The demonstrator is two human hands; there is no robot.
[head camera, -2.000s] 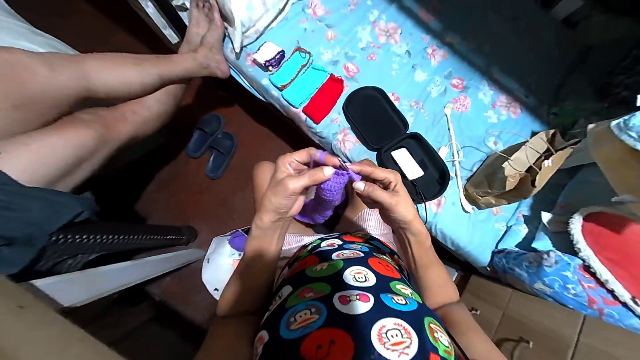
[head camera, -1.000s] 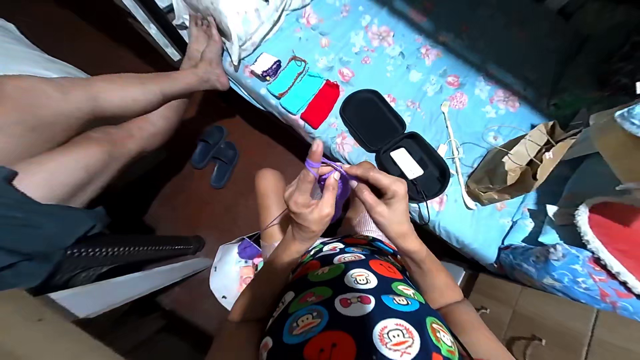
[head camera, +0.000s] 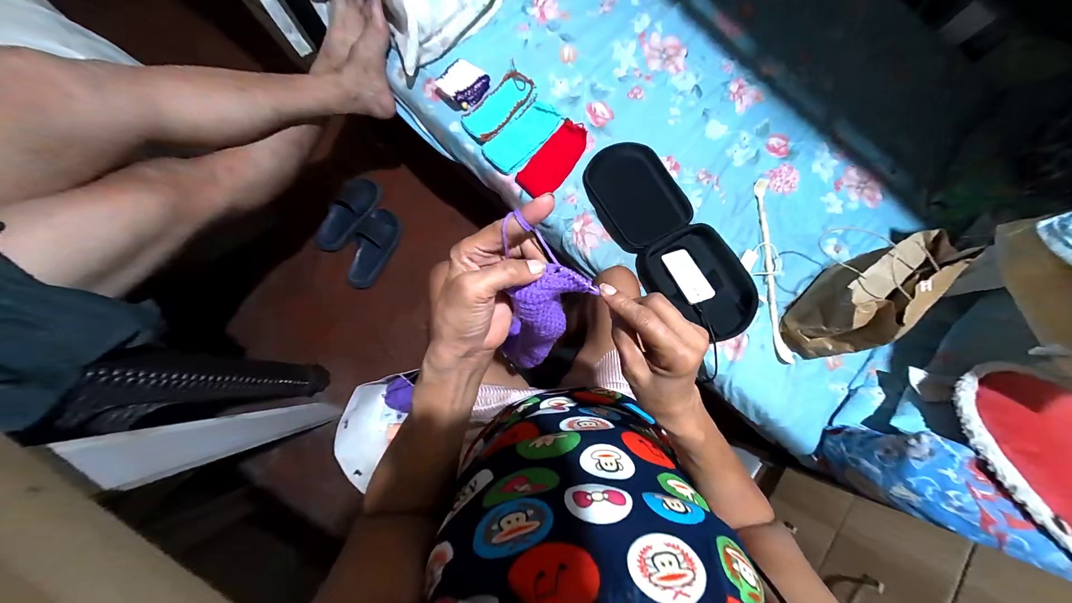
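Observation:
My left hand [head camera: 481,293] pinches the upper edge of a purple crocheted piece [head camera: 538,322] between thumb and fingers, with purple yarn looped round its raised index finger. At the right end of the piece, my right hand [head camera: 662,339] has thumb and index finger closed at a stretched purple loop; whether it also holds a hook is hidden. The piece hangs between the hands, above my lap. Down to the left, a ball of purple yarn [head camera: 399,394] lies in a white bag [head camera: 358,431].
On the flowered bed sheet [head camera: 720,126] lie turquoise [head camera: 523,142] and red [head camera: 553,159] knitted pieces, an open black case [head camera: 641,197], a white cord [head camera: 766,268] and a brown paper bag [head camera: 871,293]. Another person's legs [head camera: 193,109] extend from the left, above slippers [head camera: 373,247] on the floor.
My right hand has moved away from my left, to the right, drawing out a purple loop. The purple piece, largely covered by my hands a second ago, now shows between them.

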